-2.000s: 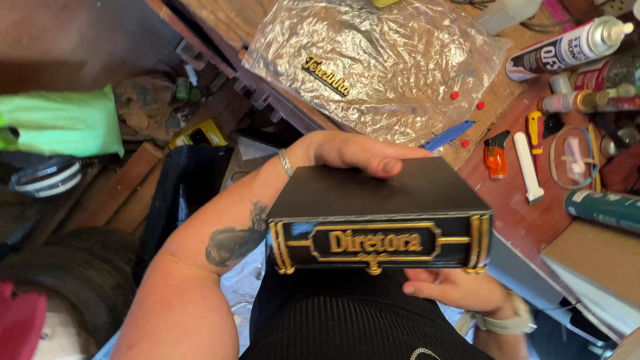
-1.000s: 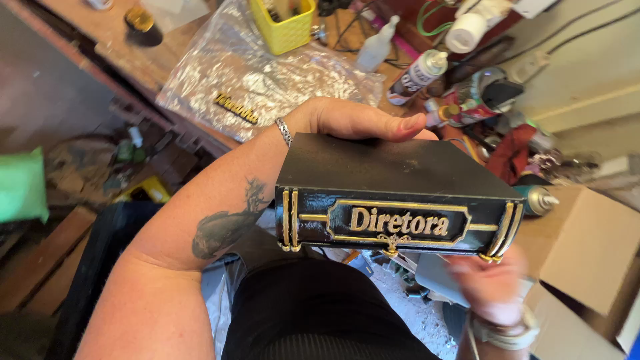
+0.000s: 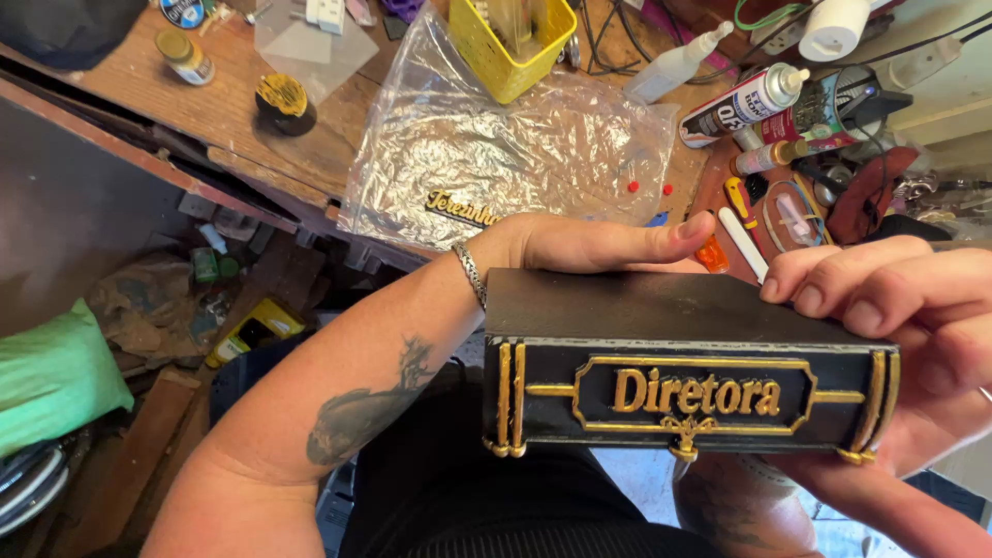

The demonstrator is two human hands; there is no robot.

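Observation:
A black book-shaped block [image 3: 620, 310] with gold trim and raised gold lettering on its front is held up close to the camera. My left hand [image 3: 597, 244] lies along its far side, thumb out over the edge, the other fingers hidden behind it. At the block's right end, my right hand [image 3: 907, 333] grips it, fingertips on the top face and thumb beneath. Beyond my left wrist a gold-and-black lettered plaque [image 3: 463, 208] rests on a clear plastic sheet [image 3: 496, 147] on the wooden workbench [image 3: 225, 116].
A yellow plastic basket [image 3: 508, 70] stands on the sheet's far edge. Further right are a spray can [image 3: 740, 105], a clear squeeze bottle [image 3: 674, 66], a yellow-handled tool [image 3: 741, 203] and a white stick [image 3: 742, 244]. Leftward sit a small paint jar [image 3: 184, 58] and a gold-stained dark pot [image 3: 284, 105].
My right hand has come up from below the block and taken hold of its right end. My left hand still holds the block.

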